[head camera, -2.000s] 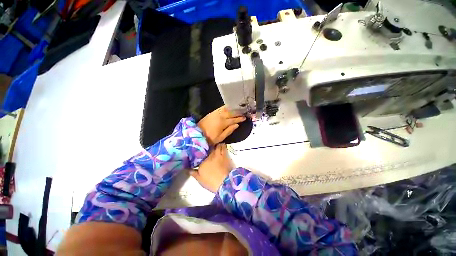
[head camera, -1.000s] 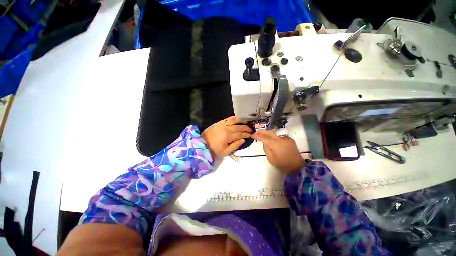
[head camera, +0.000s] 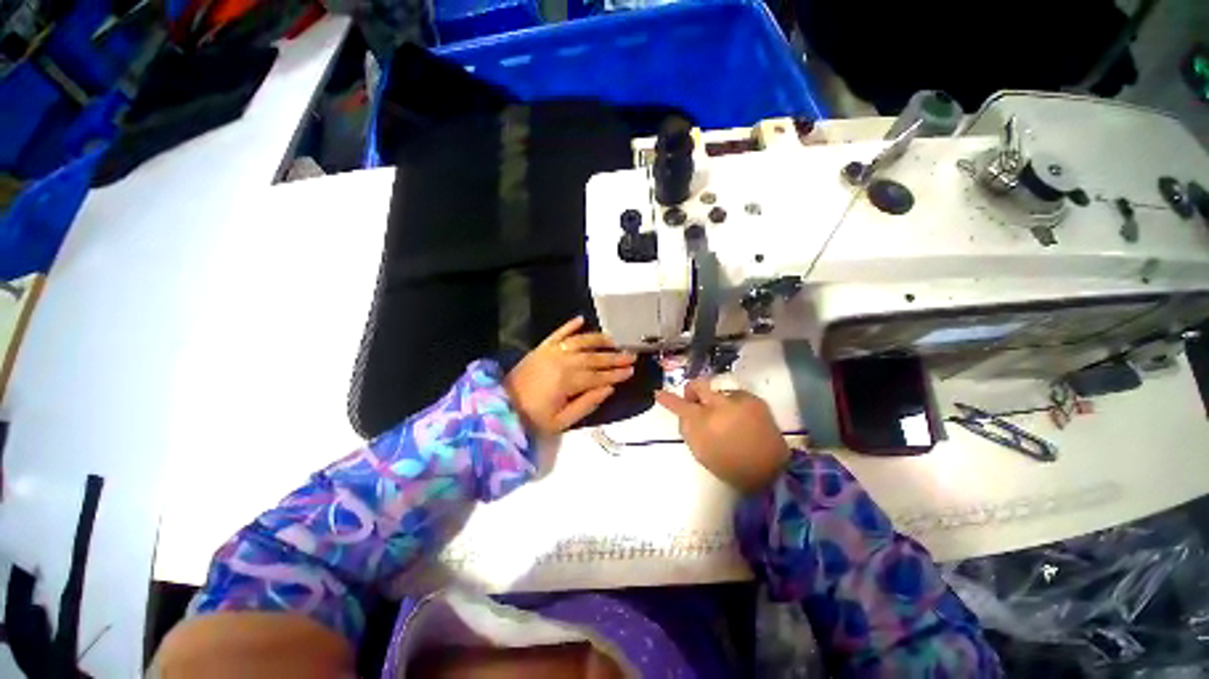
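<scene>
A black padded back panel (head camera: 451, 318) with a faint olive band lies on the white table, its right part under the head of the white sewing machine (head camera: 782, 246). My left hand (head camera: 573, 379) rests flat on the panel's lower right part, fingers spread, just left of the needle area. My right hand (head camera: 727, 431) is at the panel's rounded lower right corner, its fingertips just below the presser foot (head camera: 679, 368). Whether those fingers pinch the panel's edge is too small to tell.
A smartphone (head camera: 884, 405) and metal thread snips (head camera: 1004, 432) lie on the machine bed at right. A blue crate (head camera: 623, 60) stands behind the table. Black strips (head camera: 80, 564) lie on the left table. A clear plastic bag (head camera: 1094, 597) is at lower right.
My right hand has moved from beside my left wrist to the panel's corner by the presser foot. My left hand stays on the panel. The camera view has shifted.
</scene>
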